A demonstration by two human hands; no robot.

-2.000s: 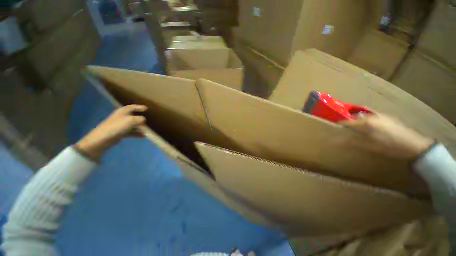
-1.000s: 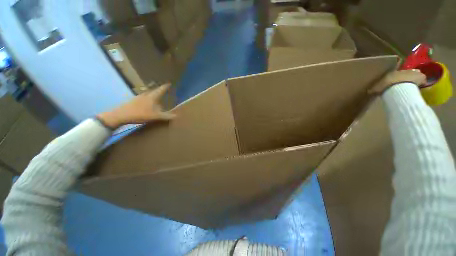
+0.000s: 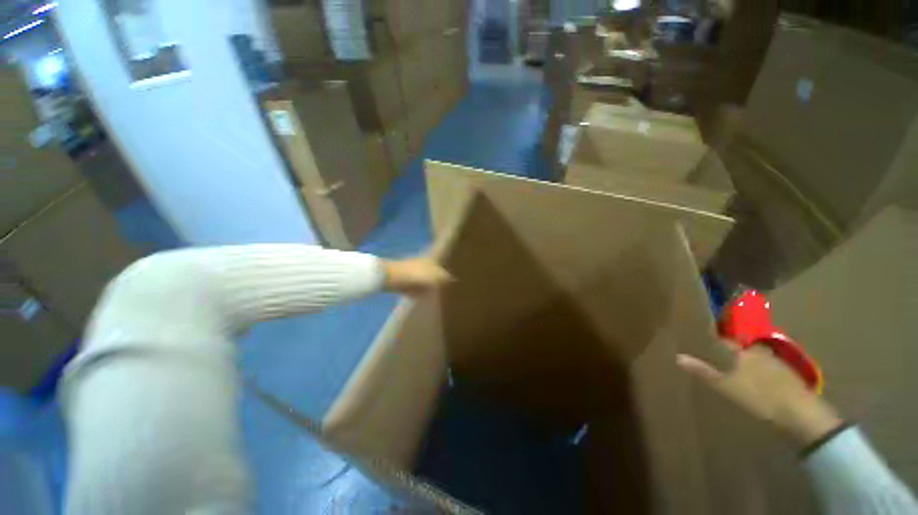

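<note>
A large brown cardboard box (image 3: 564, 262) stands open before me. Its flaps point up, and blue floor shows through its dark inside. My left hand (image 3: 418, 275) is at the upper edge of its left panel, fingers over the edge; the fingertips are blurred. My right hand (image 3: 760, 384) is against the outer side of the right panel, thumb spread. It holds the red tape gun (image 3: 747, 318), whose body shows beyond the hand, with a yellow rim at its side. The fingers around the handle are hidden.
An open carton (image 3: 644, 141) stands beyond the box. Stacked cartons (image 3: 413, 80) line the left of the blue floor aisle (image 3: 483, 126), beside a white door (image 3: 216, 131). Large brown cartons (image 3: 805, 121) stand close on the right.
The box has turned and opened out from a narrow shape, so its inside shows through to the floor. My left hand has moved right onto the panel edge; my right hand has come lower.
</note>
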